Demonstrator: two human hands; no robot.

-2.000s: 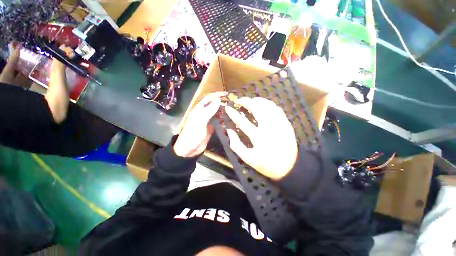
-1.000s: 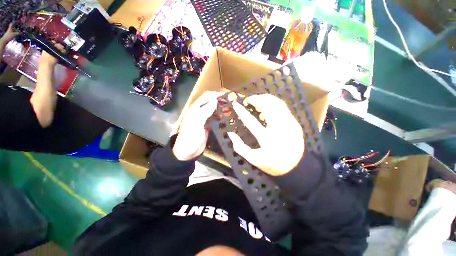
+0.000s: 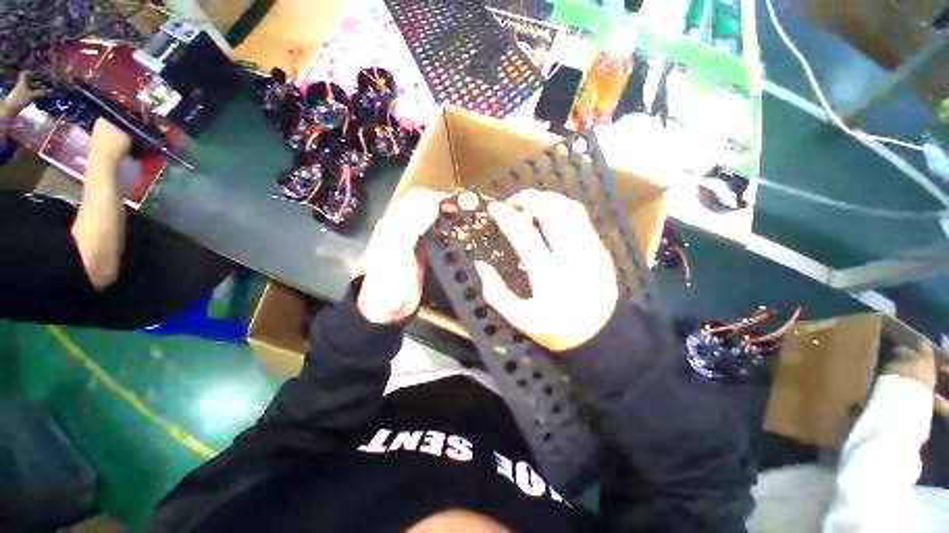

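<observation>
A large black perforated sheet point(image 3: 533, 387) slants over an open cardboard box point(image 3: 499, 148) directly before me. Its lower end rests near my chest. My left hand point(image 3: 395, 258) grips the sheet's left edge near its top left corner. My right hand point(image 3: 557, 276) lies over the middle of the sheet, its fingers reaching toward the left hand and pressing on the holes. Small round pieces point(image 3: 468, 201) show in the sheet at the left fingertips. The right palm hides part of the sheet, and I cannot tell whether it holds a loose piece.
Wired round units point(image 3: 343, 141) cluster on the bench at left, and more point(image 3: 718, 352) lie at right. Another perforated sheet point(image 3: 468, 52) lies beyond the box. A black-sleeved person point(image 3: 99, 245) is at left, a white sleeve point(image 3: 885, 448) at lower right beside a brown box point(image 3: 822, 390).
The fingers of both hands have shifted slightly on the sheet, and more small round pieces show between them. The white sleeve at right has come further into view.
</observation>
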